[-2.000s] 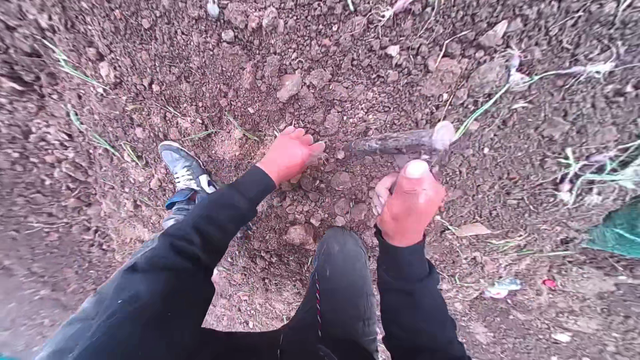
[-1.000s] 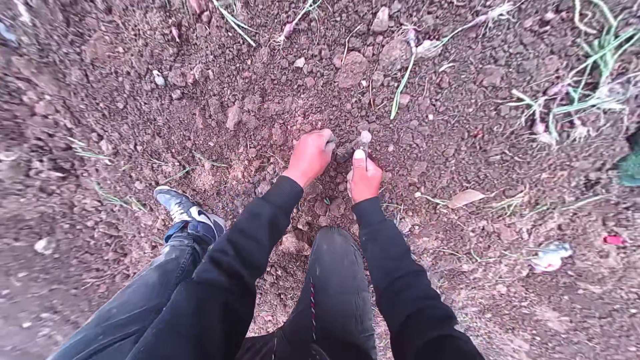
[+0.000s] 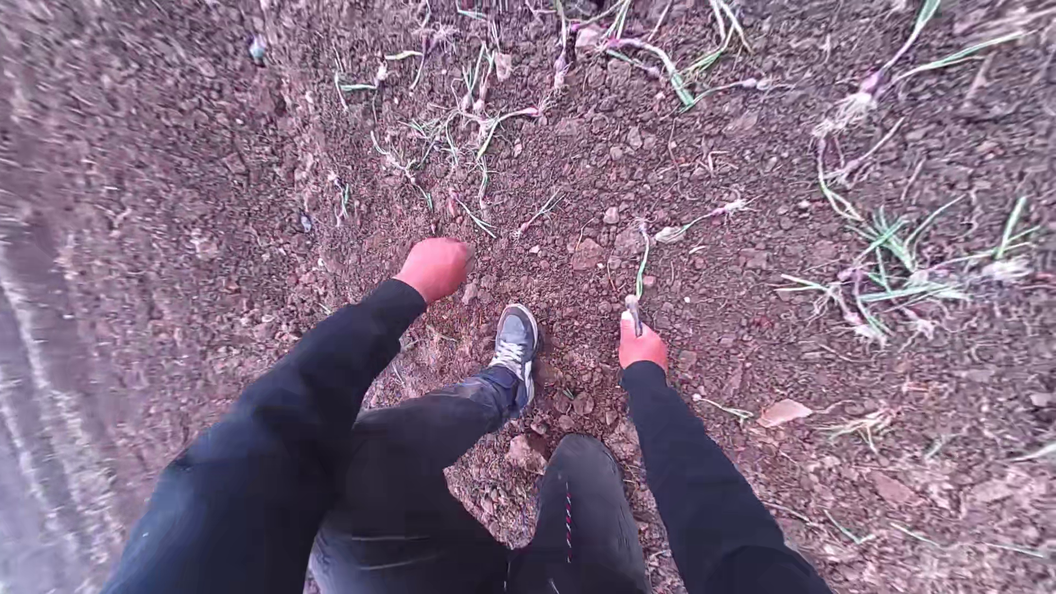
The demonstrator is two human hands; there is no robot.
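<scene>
My left hand [image 3: 436,268] is curled above bare soil, left of the sneaker; a small dark patch shows at its fingertips, and whether it holds anything is unclear. To the right of the shoe, my right hand [image 3: 643,342] is closed on the handle of a tool [image 3: 633,310], whose pale end points up between thumb and fingers; the rest of the tool is hidden. Just above that end lies a young onion plant [image 3: 642,260] with a green stem. Another onion plant [image 3: 701,221] lies a little farther up to the right.
Loose, cloddy brown soil [image 3: 206,198] surrounds me. More uprooted onion plants lie at the top and in a cluster [image 3: 899,285] at right. My sneaker [image 3: 516,342] and bent knee [image 3: 586,470] are between my arms. A dry leaf [image 3: 784,412] lies right of my right forearm.
My hands, close together one second ago, are now wide apart, the left one out beyond the shoe. The view has shifted left. The tool stays in my right hand.
</scene>
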